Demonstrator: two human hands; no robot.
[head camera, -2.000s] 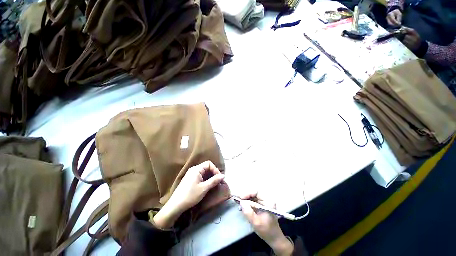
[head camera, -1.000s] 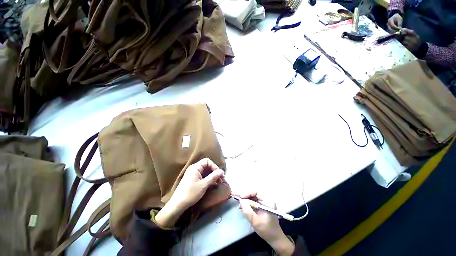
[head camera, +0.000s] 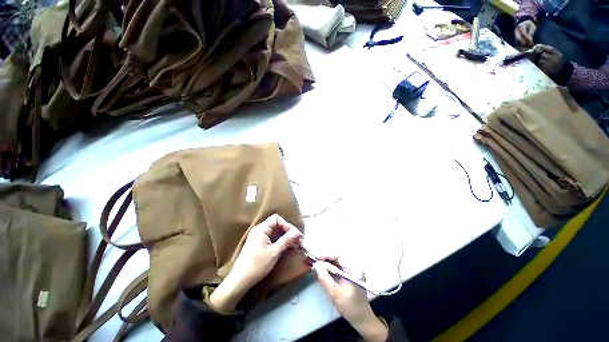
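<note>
A brown tote bag (head camera: 193, 200) with a small pale label lies on the white table (head camera: 360, 160), its straps looping to the left. My left hand (head camera: 267, 247) is on the bag's right part, with thumb and forefinger pinched together near the right edge; what they pinch is too small to tell, perhaps a thread or the seam. My right hand (head camera: 340, 287) holds a slim pale thread burner pen (head camera: 350, 277), its tip at the bag's right edge close to my left fingertips. A thin pale cord curls from the pen's rear end.
A brown bag heap (head camera: 200, 53) stands at the back left, and more bags (head camera: 40, 260) lie at left. A black adapter (head camera: 409, 91), black snips (head camera: 384, 39), a corded black pen (head camera: 496, 182) and stacked brown pieces (head camera: 547, 147) lie beyond. Another person's hands (head camera: 527, 33) are far right.
The pen tip has moved up and left, nearer my left fingertips, and the pen slants more steeply. The cord's loop has shifted slightly left. The left hand stays almost in place.
</note>
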